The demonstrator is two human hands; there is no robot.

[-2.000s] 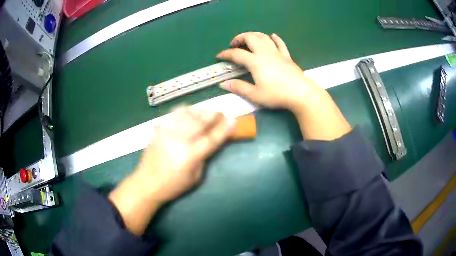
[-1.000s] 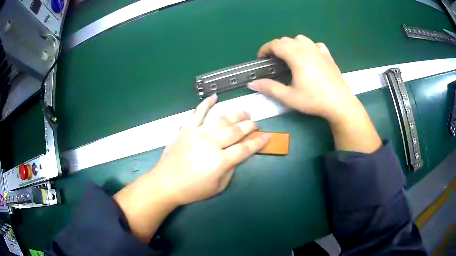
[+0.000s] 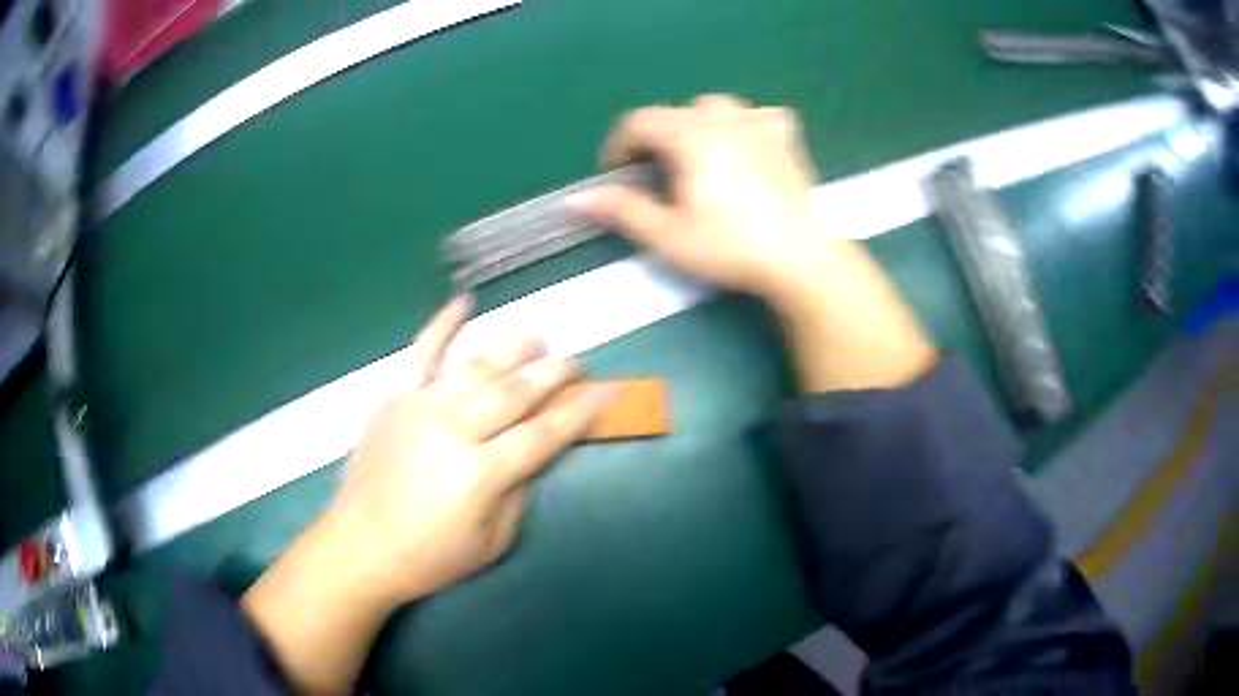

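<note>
My right hand (image 3: 727, 204) grips the right end of a grey metal strip or layered strips (image 3: 530, 238), fingers over the far side and thumb on the near side. Its left end points left, just beyond the white stripe; blur hides its details. My left hand (image 3: 435, 476) lies palm down in front, one fingertip at or near the strip's left end. Its other fingers lie over the left part of an orange block (image 3: 636, 409) on the green surface. The block's right part shows.
One grey strip (image 3: 1001, 292) lies across the white stripe (image 3: 272, 442) at right, with a short dark strip (image 3: 1155, 238) beyond. Another strip (image 3: 1067, 49) lies at far right. Machine parts stand left, with a red button (image 3: 41, 559); a red-pink bin (image 3: 150, 30) shows behind.
From two seconds to one second ago, the strip turned to show another face, and my left fingertip came to its left end. Since then, mainly the view has shifted and blurred.
</note>
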